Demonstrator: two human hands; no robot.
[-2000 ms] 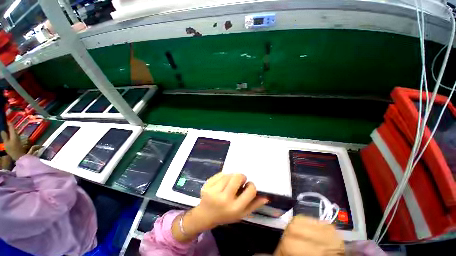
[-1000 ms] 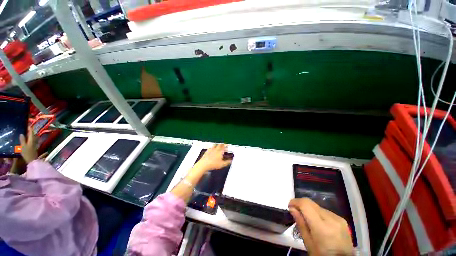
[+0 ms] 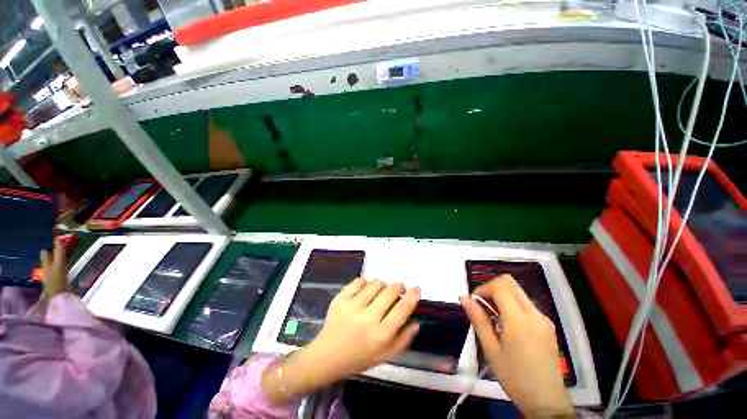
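Note:
A white foam tray (image 3: 414,263) lies in front of me with a dark tablet (image 3: 321,286) in its left slot and another tablet (image 3: 514,282) in its right slot, red text at its top. My left hand (image 3: 360,323) holds the left end of a middle tablet (image 3: 438,331), which lies sideways and tilted over the tray's front. My right hand (image 3: 518,344) is at that tablet's right end and pinches a thin white cable (image 3: 468,391); the plug is too small to make out. The right hand partly hides the right tablet.
A wrapped tablet (image 3: 229,301) lies left of my tray, beside another white tray (image 3: 190,308). Stacked red trays (image 3: 647,282) and hanging white cables (image 3: 667,196) are at the right. A neighbour in a pink sleeve (image 3: 74,352) holds a tablet at the left. A raised shelf (image 3: 344,82) runs above.
My left hand has moved from the left tablet to the middle one. My right hand is now at its right end with the cable. The left tablet's orange square has gone; a green one shows.

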